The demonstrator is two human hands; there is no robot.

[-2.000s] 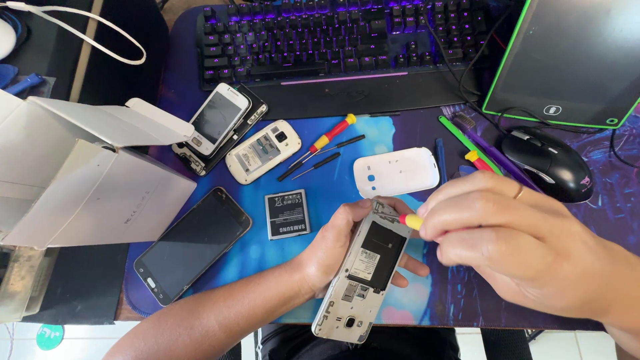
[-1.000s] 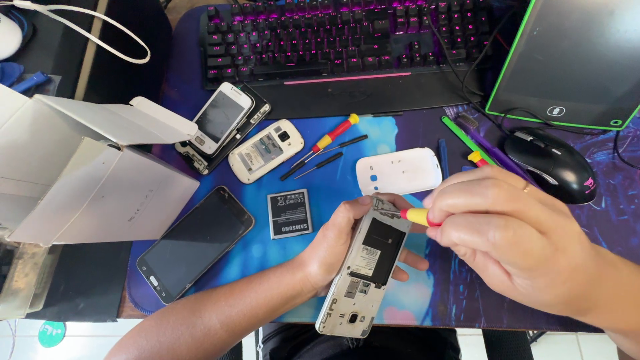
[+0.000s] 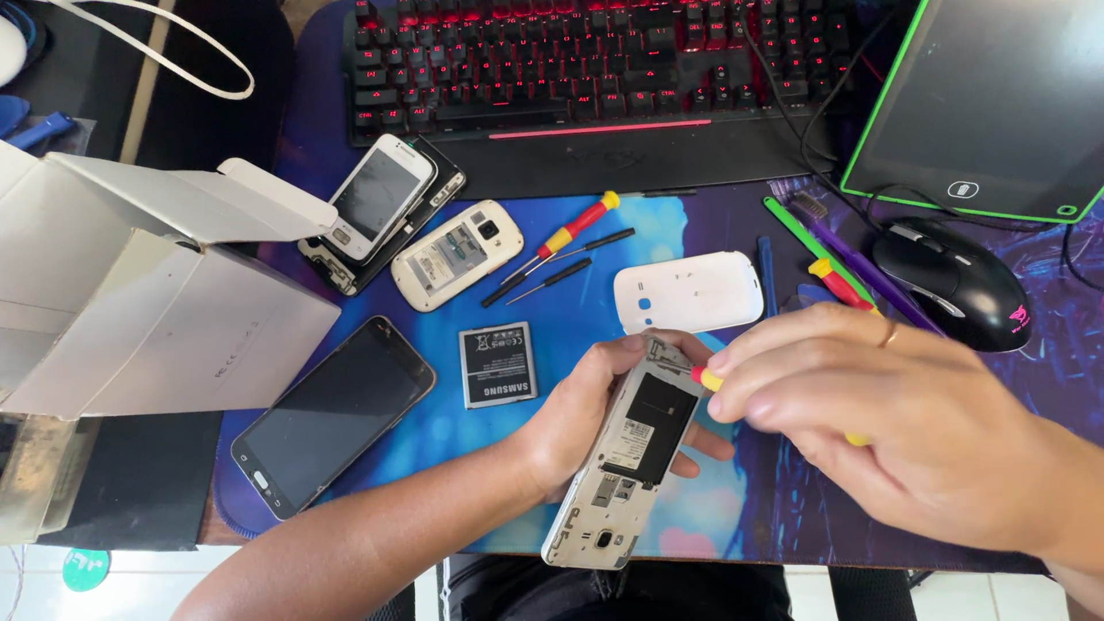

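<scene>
My left hand holds a smartphone, tilted, its rear side up and its battery bay uncovered. In my right hand is a small red-and-yellow screwdriver, pointed at the phone's far end; its tip is too small to make out. A Samsung battery lies left of the phone. Beyond it are an opened white phone, a red-and-yellow screwdriver and thin black screwdrivers. A white back cover lies just beyond my hands. A dark-screened smartphone rests farther left.
An open white box stands at the left, near stacked phones. A lit keyboard spans the back. At the right are a black mouse, a purple brush, another red-and-yellow screwdriver and a green-framed tablet.
Both hands keep their grip on the phone and the screwdriver, almost in place. The keyboard's lights have turned from purple to red.
</scene>
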